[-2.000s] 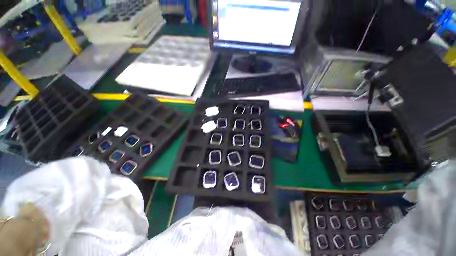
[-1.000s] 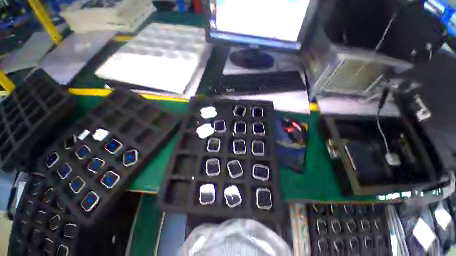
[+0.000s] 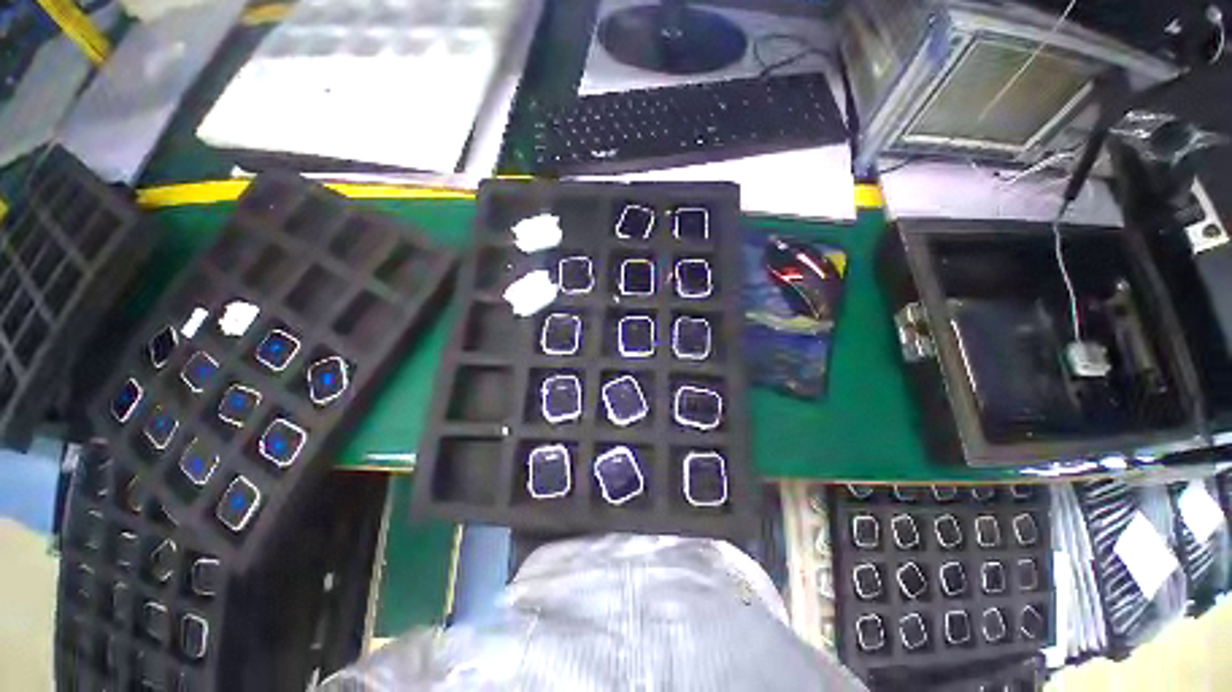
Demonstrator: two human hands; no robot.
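Observation:
The centre foam tray (image 3: 470, 365) holds rows of dark-faced smartwatch units (image 3: 636, 337) with pale rims. Two white irregular pieces (image 3: 536, 233) are at its upper left. A second foam tray (image 3: 354, 270) lies angled at the left, with several units, some showing blue dots, and a white piece (image 3: 238, 318). The open test box (image 3: 951, 406) stands at the right with its lid raised. A pale cable with a white end (image 3: 1086, 358) hangs into it. Neither of my hands can be made out; cream patches at both lower edges are too cut off to identify.
A black keyboard (image 3: 689, 122) and white blister tray (image 3: 351, 88) are behind. A mouse (image 3: 797, 275) lies on a dark pad right of the centre tray. The grey instrument (image 3: 993, 95) stands behind the box. Filled trays (image 3: 942, 581) and striped bundles (image 3: 1138, 554) are lower right.
The view has tilted down, so the monitor screen has left the top. The white sleeves and left wrist seen at first at the lower sides are gone. The tray contents look the same.

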